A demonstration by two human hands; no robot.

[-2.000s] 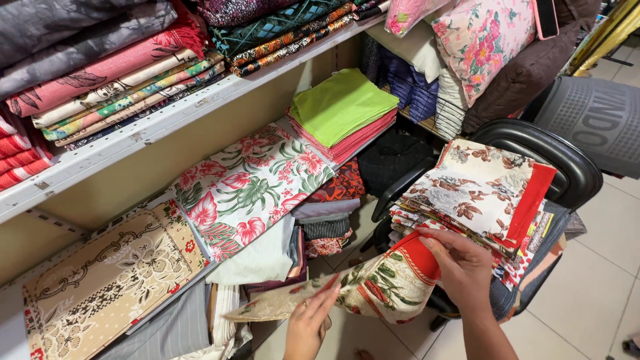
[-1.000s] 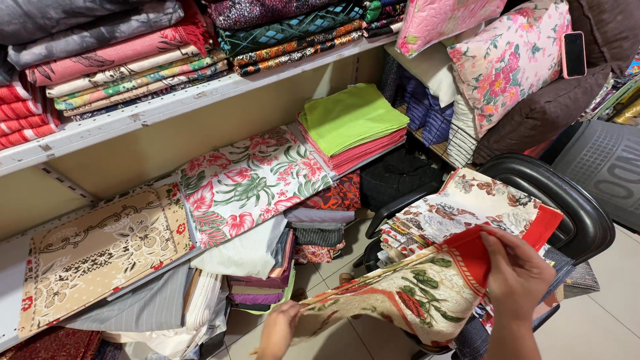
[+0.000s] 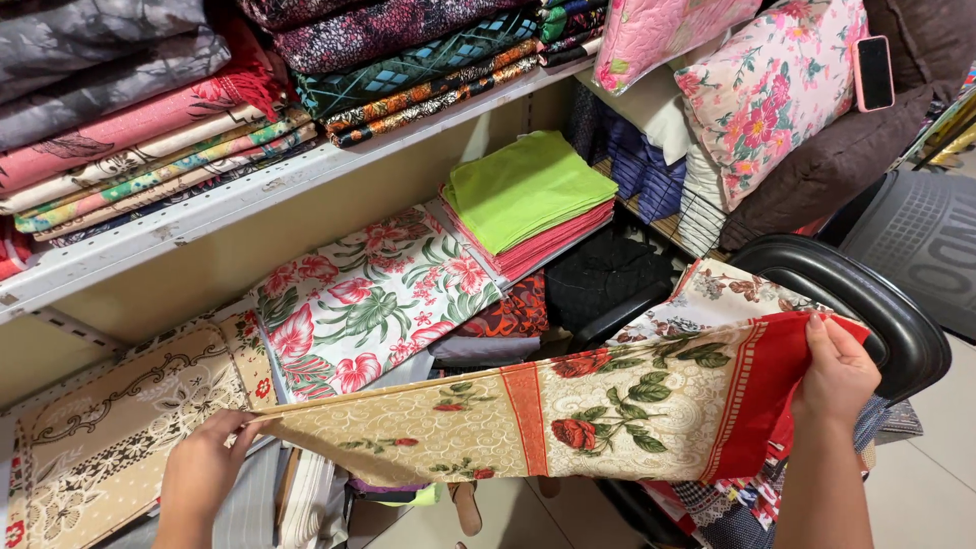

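Observation:
A beige cloth with printed roses and a red border (image 3: 633,415) hangs stretched out between my two hands. My left hand (image 3: 204,457) pinches its narrow left corner, in front of a folded beige lace-print cloth (image 3: 114,427). At the other end my right hand (image 3: 835,374) grips the red edge, fingers on top. Behind and below that end, a pile of folded printed cloths, the top one with brown flowers (image 3: 709,293), lies on a black chair (image 3: 839,297), partly hidden by the held cloth.
A white shelf edge (image 3: 229,202) carries folded fabrics above. On the lower shelf lie a folded floral cloth (image 3: 381,305) and a stack topped with lime-green cloth (image 3: 526,187). Cushions (image 3: 770,99) and a pink-cased phone (image 3: 873,75) are at upper right. A sandalled foot (image 3: 465,507) shows below.
The rose-print cloth, earlier slack and bent between my hands, is now pulled out wide. My left hand has moved left, away from my right hand.

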